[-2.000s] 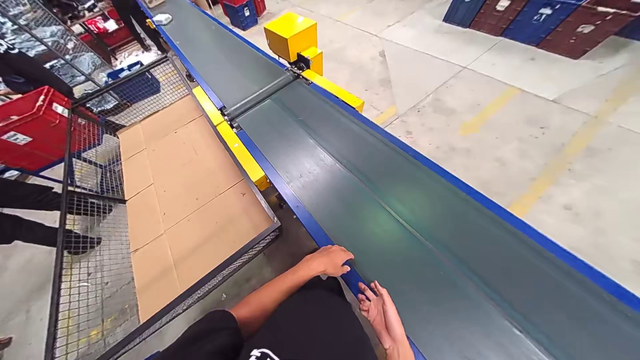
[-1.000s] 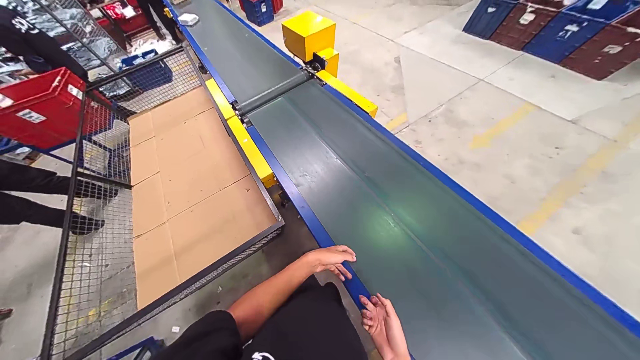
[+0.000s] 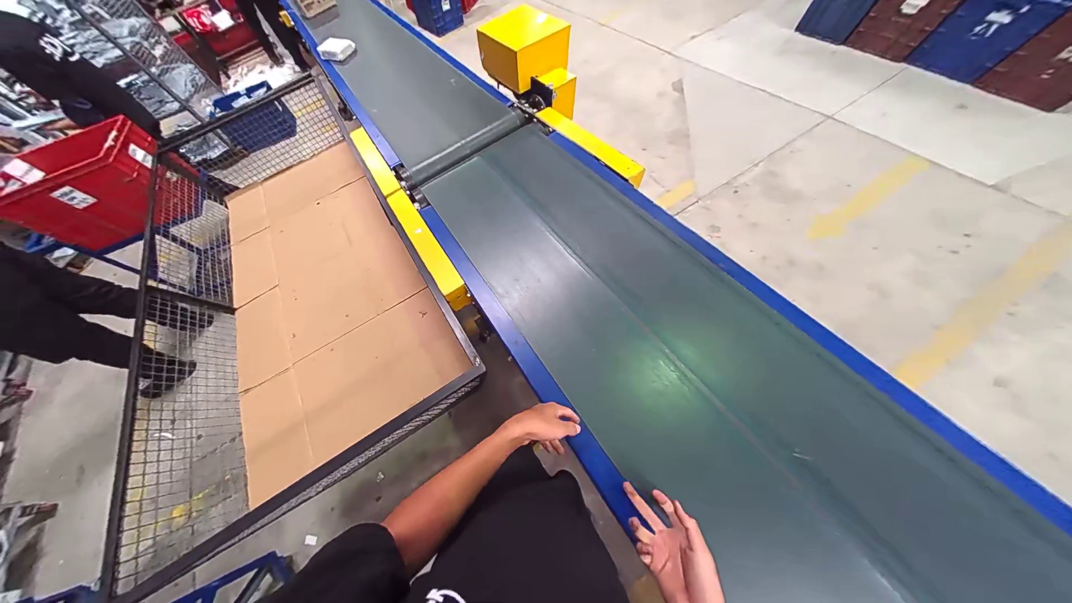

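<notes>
A green conveyor belt (image 3: 620, 310) runs from the lower right to the top, between blue side rails. My left hand (image 3: 544, 425) rests with bent fingers on the near blue rail (image 3: 523, 356) and holds no item. Farther down the same rail, my right hand (image 3: 670, 540) is at the belt's edge, palm turned up, fingers apart, with nothing in it. Near the far end of the belt lies a small white package (image 3: 337, 49), and behind it part of a brown box (image 3: 315, 7) shows at the top edge.
A mesh cage cart (image 3: 360, 452) lined with cardboard (image 3: 335, 276) stands left of the belt. Beyond it are a red bin (image 3: 92, 184), a blue bin (image 3: 255, 117) and people in dark clothes. Yellow housings (image 3: 523, 50) flank the belt joint. Blue and maroon containers (image 3: 980, 38) stand upper right.
The brown box has come into view at the belt's far end, behind the white package. My hands have stayed near the blue rail.
</notes>
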